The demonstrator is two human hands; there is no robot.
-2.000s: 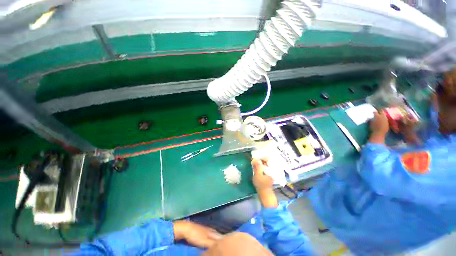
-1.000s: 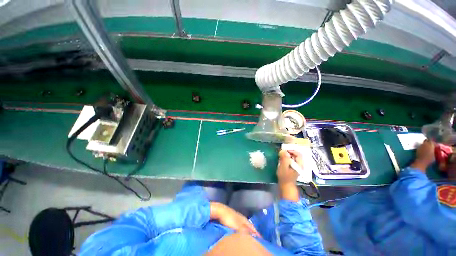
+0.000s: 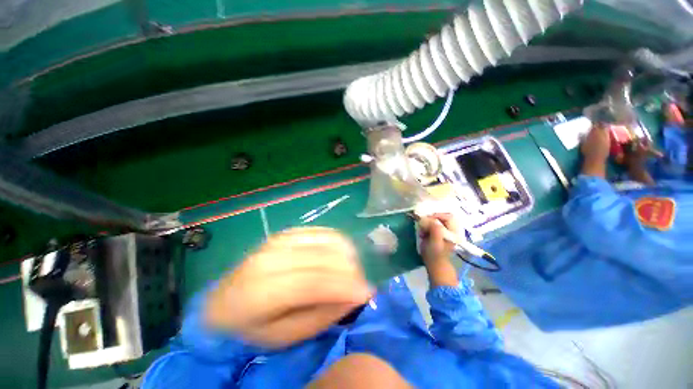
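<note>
My right hand (image 3: pixel 437 235) is closed around the pale handle of the soldering iron (image 3: pixel 473 248), beside the extraction hood; the cable loops from the handle's end, and the tip cannot be made out. My left hand (image 3: pixel 285 289) is large and blurred, raised in front of the bench's near edge; its fingers cannot be told apart, nor whether it holds anything. The whitish work rest (image 3: pixel 382 238) lies on the green mat (image 3: pixel 292 247) between the hands, with no unit on it. Silver tweezers (image 3: pixel 325 209) lie in a narrow V behind it.
A clear hood (image 3: pixel 391 182) hangs from a white ribbed duct (image 3: pixel 448 64). A cream roll (image 3: pixel 423 162) and metal tray (image 3: pixel 524 201) stand right. A soldering station (image 3: pixel 114 300) stands left. A dark round unit (image 3: pixel 195 238) sits near it; others line the back. A person in blue works right.
My left hand has risen from my lap to above the bench's near edge. My right hand still grips the iron. The view has shifted and tilted.
</note>
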